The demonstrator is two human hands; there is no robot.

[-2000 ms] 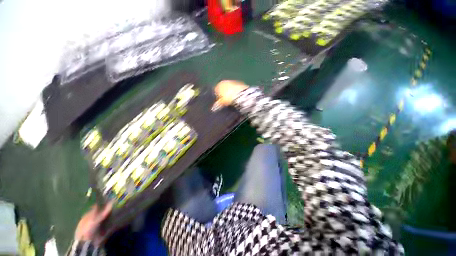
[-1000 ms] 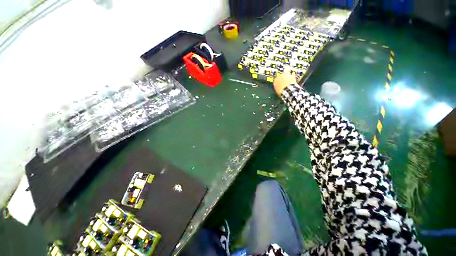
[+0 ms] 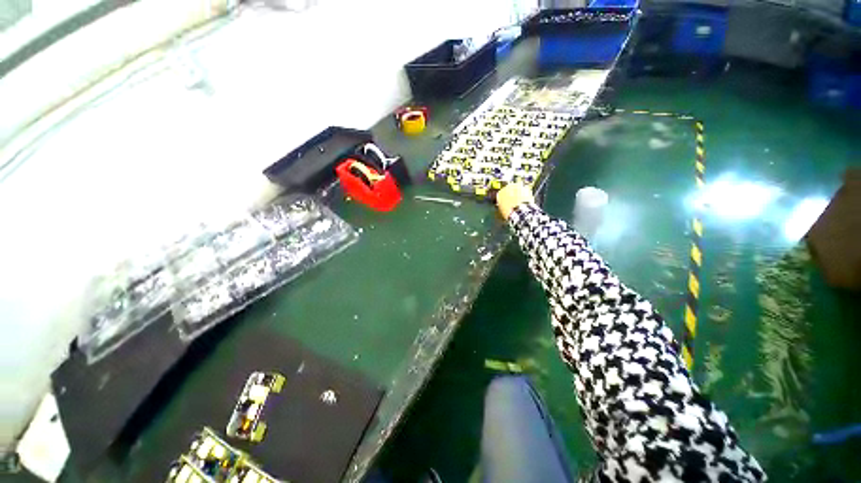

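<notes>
My right hand (image 3: 513, 199) reaches far forward to the near edge of the rows of circuit boards (image 3: 500, 146) on the green bench. It is small in view, and I cannot tell whether its fingers hold a board. My left hand is out of the picture. A single circuit board (image 3: 255, 407) lies on the dark mat (image 3: 316, 426) at the lower left. More boards (image 3: 215, 461) sit below it, cut off by the picture's bottom edge. A small pale pile of parts (image 3: 328, 396) lies on the mat.
Clear plastic trays (image 3: 264, 269) lie at the left by the wall. A red tape dispenser (image 3: 370, 185), a yellow tape roll (image 3: 413, 121) and black bins (image 3: 451, 71) stand along the rear. A whitish cylinder (image 3: 591, 204) is right of the bench. A brown box (image 3: 838, 231) is at the far right.
My right hand has moved from beside the near mat to the far board rows. My left hand has left the picture. The view has swung toward the bench's far end.
</notes>
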